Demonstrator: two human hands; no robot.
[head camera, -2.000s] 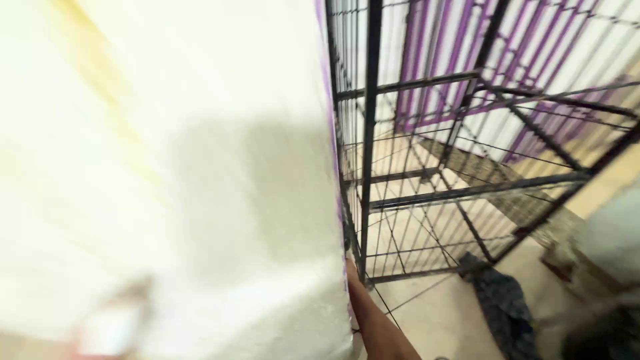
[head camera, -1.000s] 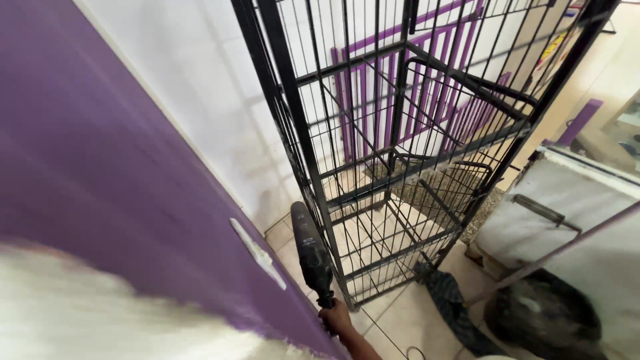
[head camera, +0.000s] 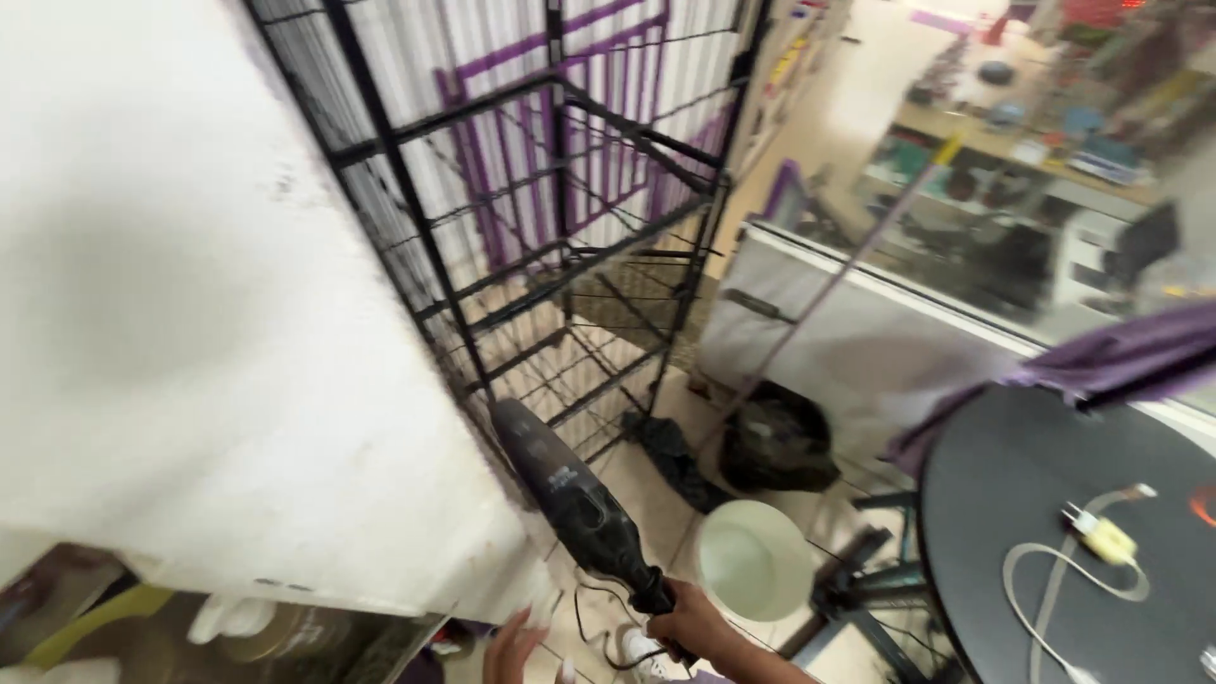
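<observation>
My right hand (head camera: 686, 622) grips the lower end of a black handheld vacuum or similar corded appliance (head camera: 579, 508), which points up and to the left. The tool's far end lies close to the foot of a black wire cage rack (head camera: 560, 275). My left hand (head camera: 518, 646) is at the bottom edge, partly cut off and blurred, beside the corner of a large white panel (head camera: 237, 313). Its fingers look apart and nothing shows in them. A thin dark cord (head camera: 594, 632) hangs below the tool.
A pale bucket (head camera: 755, 560), a dark cloth (head camera: 674, 461) and a black bag (head camera: 779, 437) are on the tiled floor. To the right stands a round black table (head camera: 1073, 532) with a charger and cable. A long pole (head camera: 836, 275) leans by a glass partition; purple rails (head camera: 560, 142) stand behind the rack.
The view has swung to the right, bringing in the table and bucket. My left hand has come into view at the bottom. The black tool remains in my right hand, as one second ago.
</observation>
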